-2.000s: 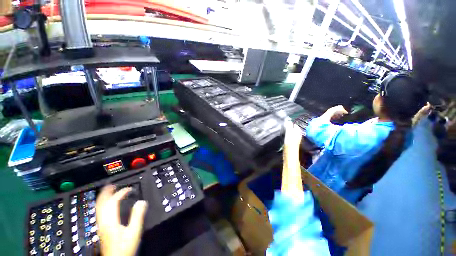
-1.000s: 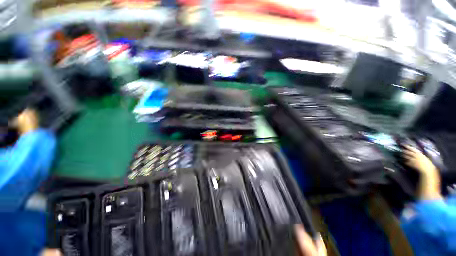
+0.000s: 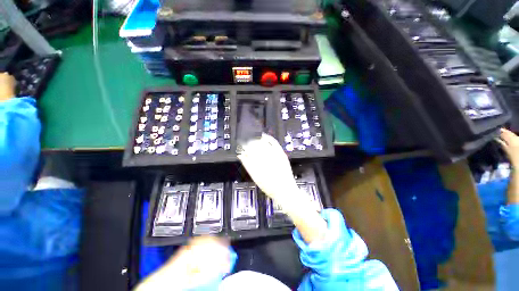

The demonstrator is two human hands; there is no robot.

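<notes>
The black foam parts tray [image 3: 132, 128] lies on the bench edge with four compartments. Rings fill the leftmost; small white and silver parts fill the second and fourth. A dark phone cover [image 3: 251, 116] lies in the third. My right hand [image 3: 266, 162] is over this compartment's lower end, its fingertips at the cover; whether they grip anything is unclear. The black cover tray [image 3: 193, 238] sits lower, with phone covers [image 3: 209, 207] upright in slots, partly hidden by my right forearm. My left hand [image 3: 199, 258] is blurred near its front edge; what it holds cannot be told.
The press [image 3: 213, 59] stands behind the parts tray, with blue trays [image 3: 142, 25] left of it. Stacked black trays [image 3: 398, 74] are at right. An open carton [image 3: 364, 199] holds crumpled blue film [image 3: 424, 210]. Other workers' sleeves show at left [image 3: 20, 136] and right [image 3: 512, 216].
The view has turned down and towards the bench. The cover tray, held at its edges by both hands a second ago, now sits below the parts tray. My right hand has moved onto the parts tray.
</notes>
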